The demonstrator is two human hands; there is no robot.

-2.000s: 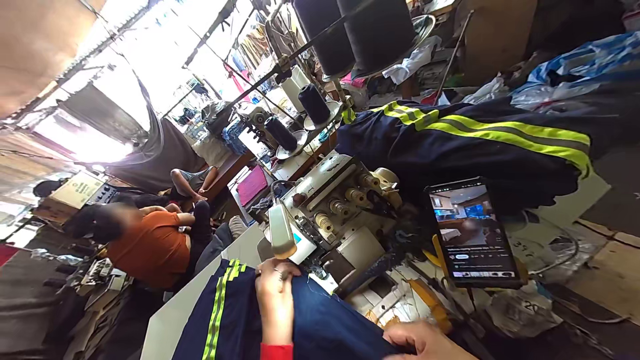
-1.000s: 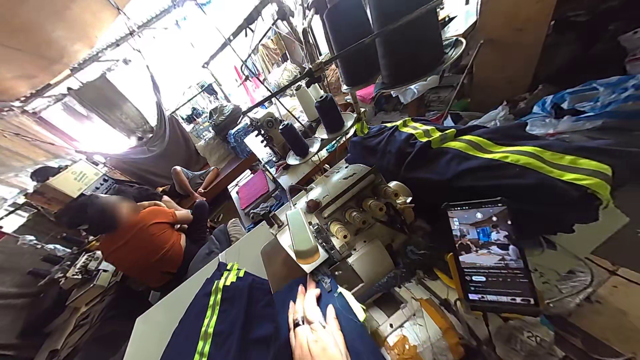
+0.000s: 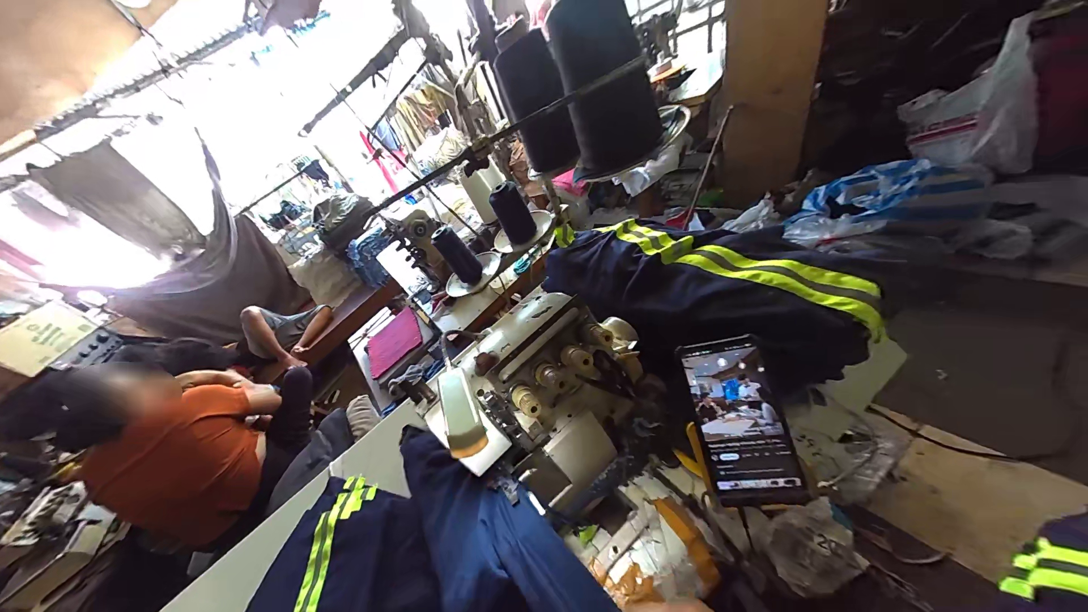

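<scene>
Navy fabric with yellow-green reflective stripes (image 3: 327,544) lies at the lower left, and a plain navy piece (image 3: 501,535) runs under the presser foot area of an overlock sewing machine (image 3: 544,374). At the bottom edge, right of that fabric, shows only a sliver of my right hand (image 3: 671,605); its fingers and what it touches are hidden. My left hand is out of view. Behind the machine lies a bundled navy garment with reflective stripes (image 3: 722,289). More striped navy fabric (image 3: 1050,565) shows at the lower right corner.
A lit phone (image 3: 744,421) stands right of the machine, beside a clear plastic bag (image 3: 812,548). Dark thread cones (image 3: 603,93) rise behind. A co-worker in an orange top (image 3: 183,459) sits at left; another person's bare legs (image 3: 280,336) show beyond.
The hand that lay on the navy fabric by the machine a second ago is gone from there. Striped fabric now shows at the lower right corner.
</scene>
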